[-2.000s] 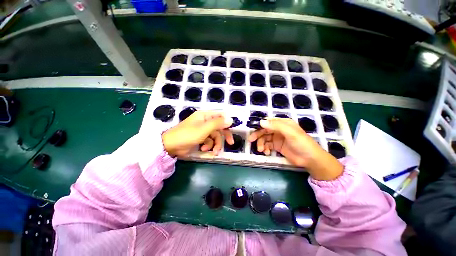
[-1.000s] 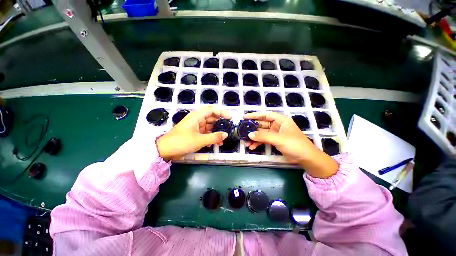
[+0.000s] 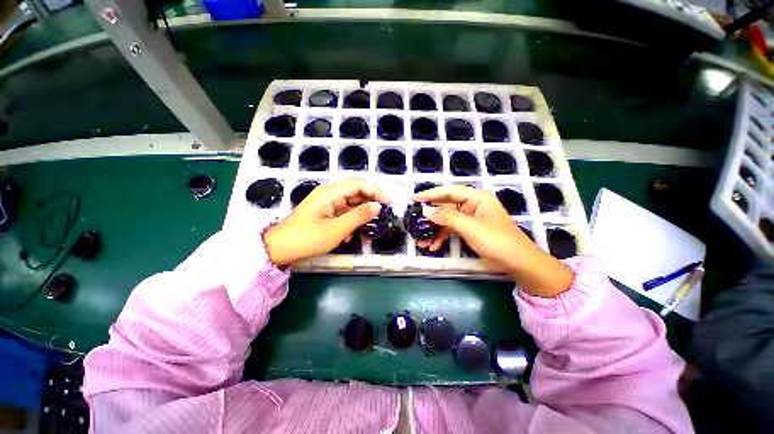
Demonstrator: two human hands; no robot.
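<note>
My left hand (image 3: 327, 222) holds one round black unit (image 3: 377, 224) between thumb and fingers. My right hand (image 3: 475, 225) holds a second black unit (image 3: 419, 220) beside it, with a small gap between the two. Both hands are above the front half of a white tray (image 3: 244, 212) with a grid of square compartments, most holding black discs. The hands hide some front compartments. Several discs (image 3: 437, 334) lie in a row on the green surface between my forearms; one has a small white mark and the rightmost shines silver.
White paper (image 3: 636, 242) with a blue pen (image 3: 672, 276) and a paler pen (image 3: 681, 292) lies right of the tray. A single disc (image 3: 201, 186), two dark round pieces and a cable are left. A metal post (image 3: 174, 76) stands behind. Another person's dark sleeve (image 3: 743, 339) and second tray are right.
Since one second ago both units have tilted in my fingers, their flat faces turned away from a full view. Two seconds ago they were held nearly edge-on. The view has shifted slightly.
</note>
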